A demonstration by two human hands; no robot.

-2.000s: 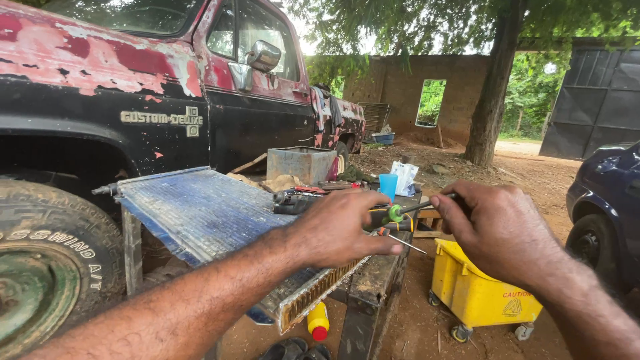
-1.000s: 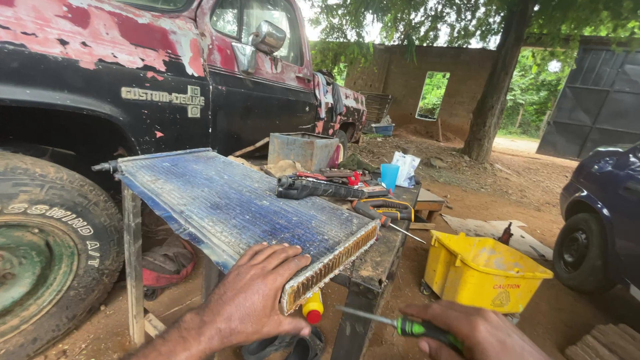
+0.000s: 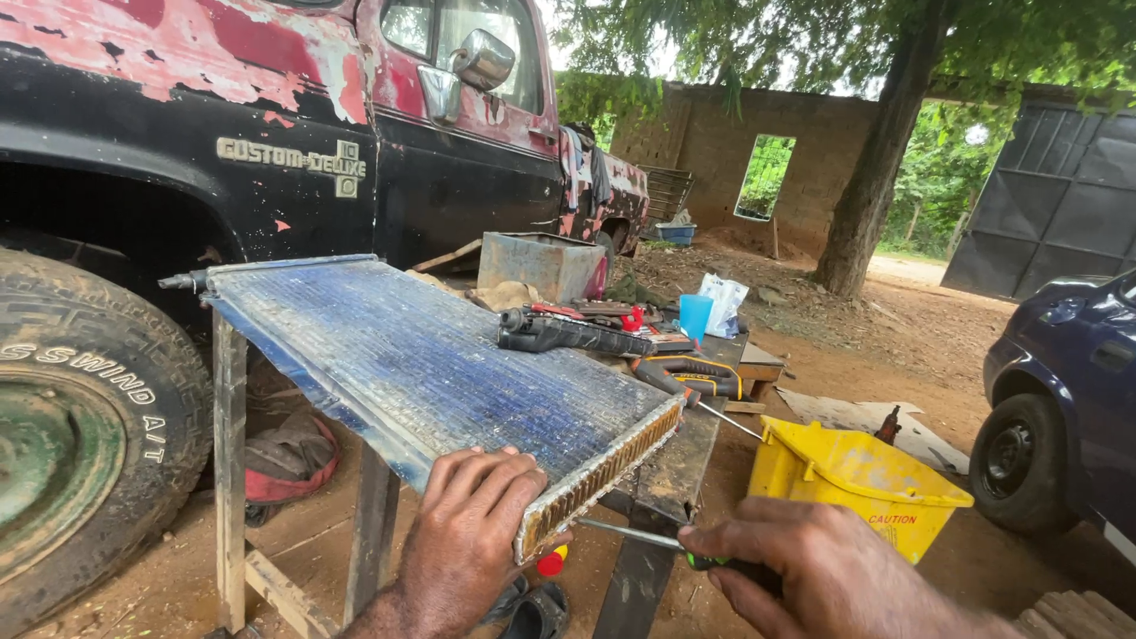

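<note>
A blue-painted car radiator core (image 3: 444, 364) lies on a worn wooden bench, its open end with a row of tube ends facing me. My left hand (image 3: 479, 524) grips the near corner of the core, fingers on top; its thumb is mostly hidden beneath. My right hand (image 3: 799, 559) holds a screwdriver (image 3: 635, 535) by its green and black handle. The blade points left, its tip at the lower edge of the core's open end. On the core's far side rests a black plastic radiator tank (image 3: 577, 335). Another screwdriver (image 3: 728, 420) and an orange and black tool handle (image 3: 701, 376) lie beyond the open end.
A yellow bucket marked for caution (image 3: 852, 479) stands right of the bench (image 3: 679, 470). A blue cup (image 3: 695, 317), a white bag (image 3: 723, 304) and a metal box (image 3: 541, 266) are behind. A pickup truck (image 3: 461, 177) stands at left, a dark blue car (image 3: 1065, 390) at right. Sandals (image 3: 537, 612) lie below.
Two seconds ago both hands were together above the bench near the screwdriver. My left hand has gone to the core's near corner, and my right hand has brought the screwdriver down to the open end.
</note>
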